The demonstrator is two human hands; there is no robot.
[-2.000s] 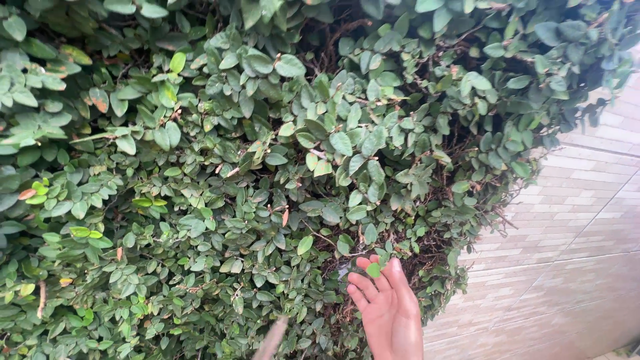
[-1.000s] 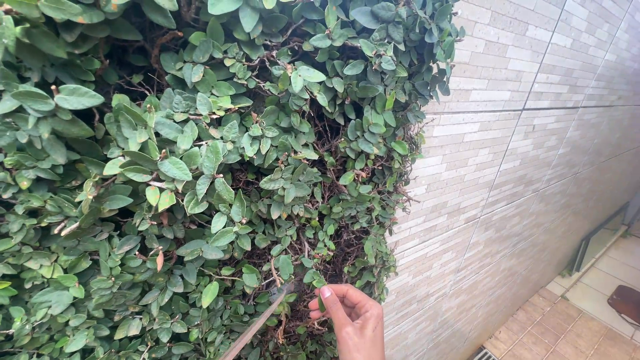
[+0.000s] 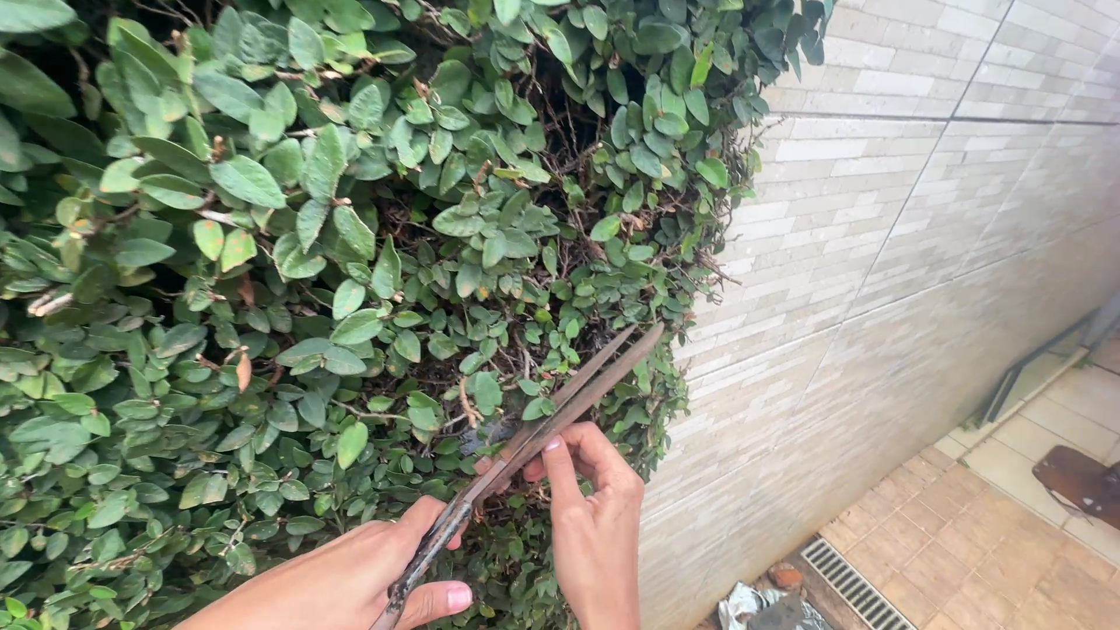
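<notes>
Long-bladed metal shears (image 3: 573, 402), brown and worn, slant up to the right across the leafy climbing plant (image 3: 359, 328). Their blade tips are slightly apart, near the foliage's right edge. My left hand (image 3: 376, 564) comes in from the bottom left and is closed round the dark handle, its thumb on the near side. Just right of the pivot, my right hand (image 3: 595, 507) has thumb and forefinger brought together against or close beside the lower blade. Whether a stem is between them cannot be seen. Small leaves and bare twigs lie behind the blades.
A pale tiled wall (image 3: 840, 289) runs along the right of the plant. Below are brown floor tiles (image 3: 971, 534), a drain grate (image 3: 853, 582), a crumpled silvery bag (image 3: 744, 608) and a reddish lump (image 3: 785, 575). A dark brown object (image 3: 1081, 481) lies at the far right.
The shears have come up across the plant, and my left hand now shows on them. My right hand has gone from open palm to a pinch. The view has swung right.
</notes>
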